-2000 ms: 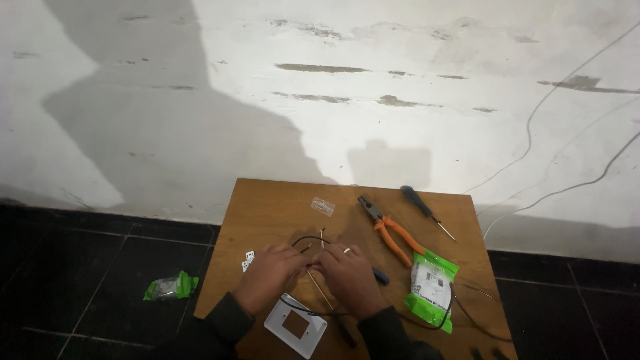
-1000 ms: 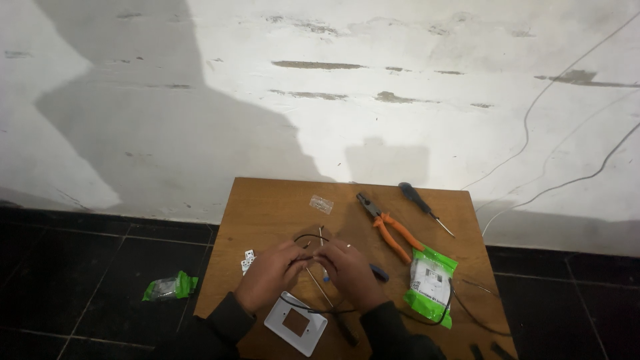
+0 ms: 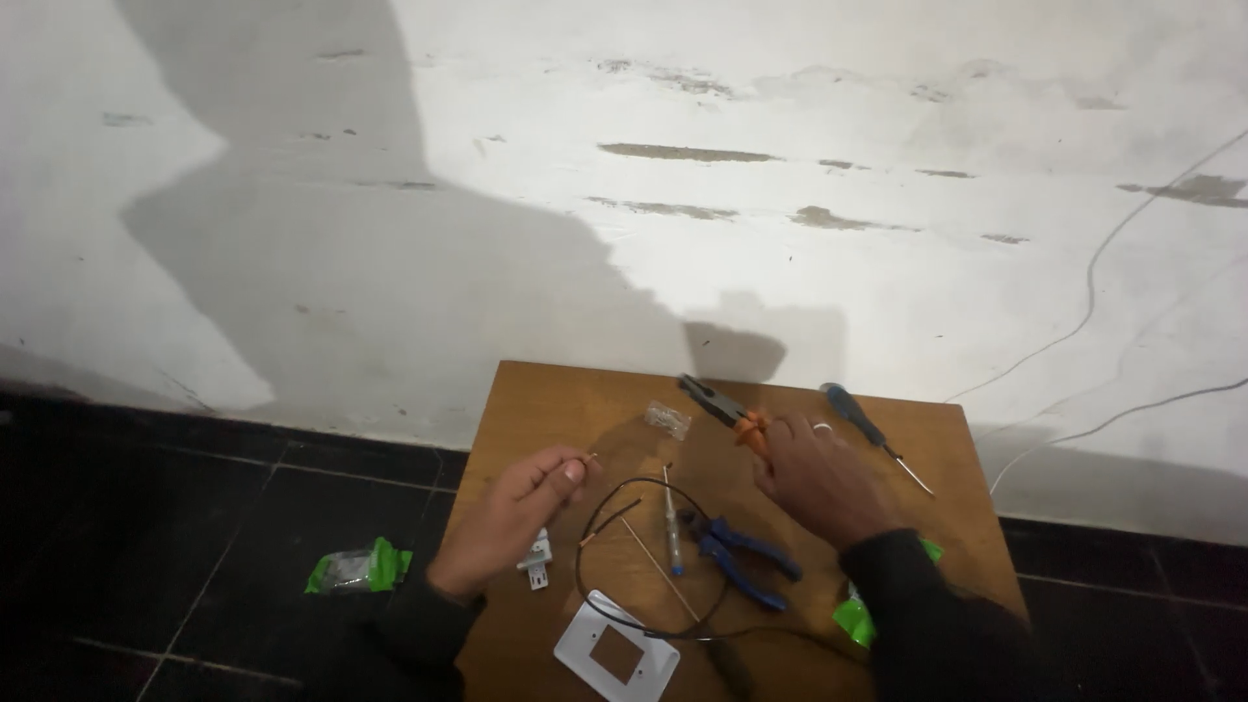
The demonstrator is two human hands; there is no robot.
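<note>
My left hand (image 3: 531, 507) pinches the bare copper end of a wire (image 3: 592, 457) between thumb and fingers. My right hand (image 3: 819, 473) is closed on the orange handles of combination pliers (image 3: 721, 402), whose jaws point to the upper left. Between the hands lie a looped black cable (image 3: 577, 575), a tester screwdriver (image 3: 672, 526) and blue-handled cutting pliers (image 3: 746, 561). A thin rod (image 3: 658, 568) crosses the loop. Near the front is a white wall plate (image 3: 575, 639) with a square opening, and a white socket module (image 3: 535, 563) sits below my left hand.
On the wooden table (image 3: 556, 395) are a small clear bag of screws (image 3: 668, 419) and a dark-handled screwdriver (image 3: 868, 424). My right forearm partly covers a green package (image 3: 855, 619). Another green package (image 3: 361, 568) lies on the tiled floor. The wall (image 3: 546, 292) stands behind the table.
My hands, together over the cable before, are now apart. The left has moved left; the right has moved up and right and taken hold of the orange pliers. The blue pliers are now uncovered.
</note>
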